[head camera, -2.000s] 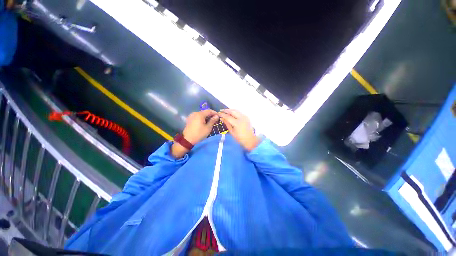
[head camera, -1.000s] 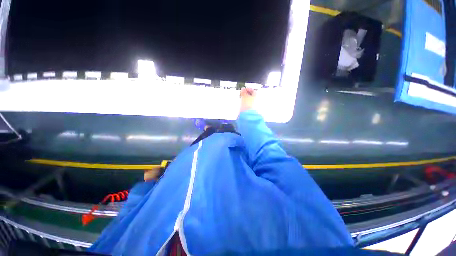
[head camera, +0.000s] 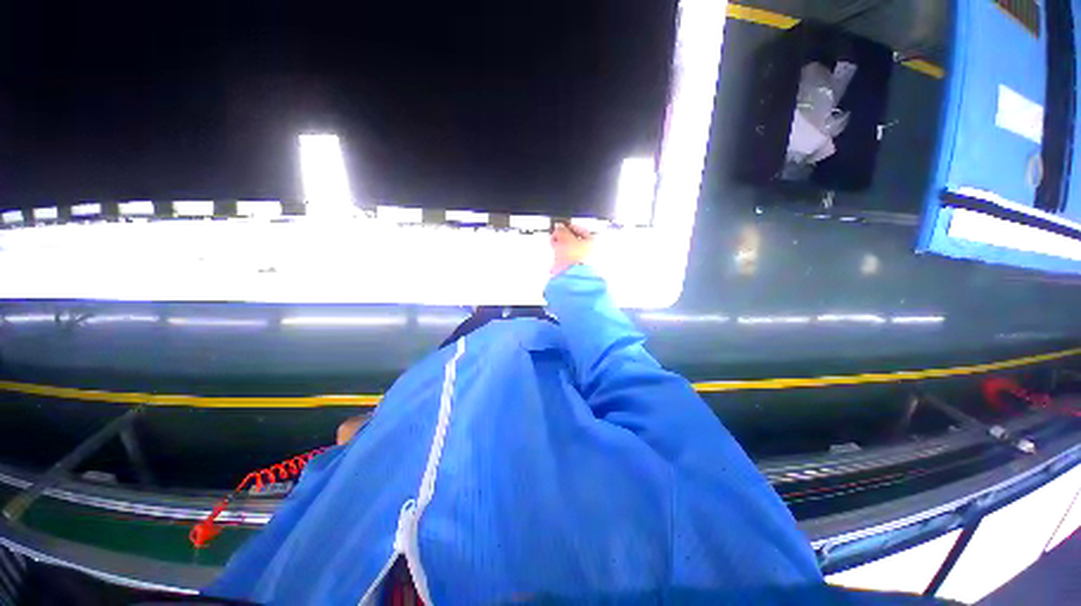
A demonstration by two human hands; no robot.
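A large glossy black panel (head camera: 474,107) lies in a white foam tray (head camera: 415,263) in front of me. A row of small white blocks runs along its near edge. Two bright lamp reflections show on the panel. My right hand (head camera: 571,243) is at this edge near the tray's right corner, touching or just above it; its fingertips are small and washed out, so I cannot tell if they hold anything. My left hand (head camera: 351,429) is low at my left side, mostly hidden by my blue sleeve and coat; what it holds is hidden.
A black bin (head camera: 824,113) with white and clear scraps stands on the dark-green floor beyond the tray's right side. A blue cabinet (head camera: 990,130) is at the far right. A red coiled hose (head camera: 279,471) and metal rails are low in view, near my body.
Since two seconds ago my hands have parted: the right went out to the panel edge, the left down to my side. The view turned. Over the last second my right hand shifted slightly left.
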